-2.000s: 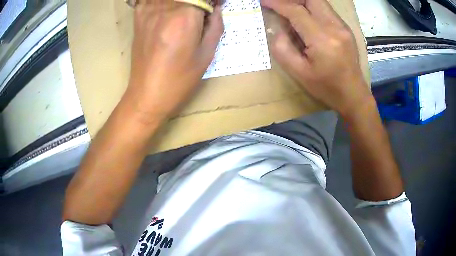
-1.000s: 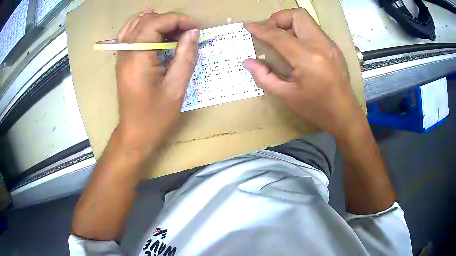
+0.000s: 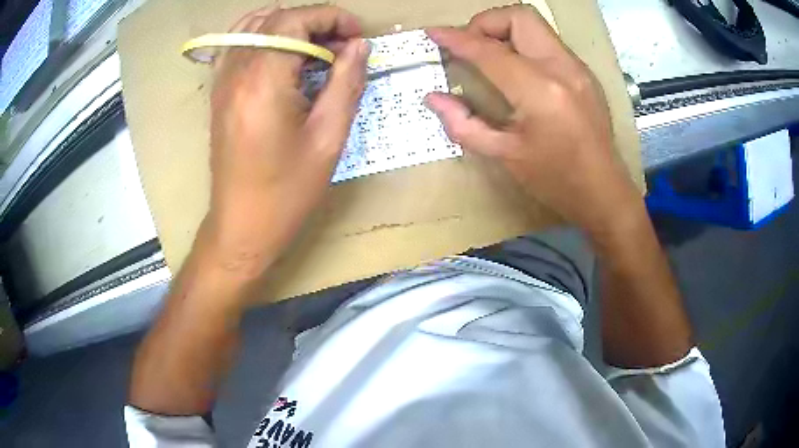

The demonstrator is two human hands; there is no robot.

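Note:
A white panel with rows of small dark dots lies on the brown cardboard, slightly tilted. A slim pale strip crosses its upper part between my hands. My left hand holds the narrow yellow tape roll, looped round its fingers, with the thumb and fingertips at the panel's upper left. My right hand is at the panel's upper right; its index fingertip touches the corner by the strip's end and its thumb rests at the right edge. Whether it pinches anything is hard to tell.
A yellow stick-like thing lies partly hidden behind my right hand. A black ring sits at the upper right. Metal rails run along both sides. A blue stand with a white sheet is low at the right. Tiny scraps lie near the panel.
The panel has come down into fuller view since the earliest frame. Since one second ago, the tape roll has tilted to show its ring, and the strip across the panel shows more clearly.

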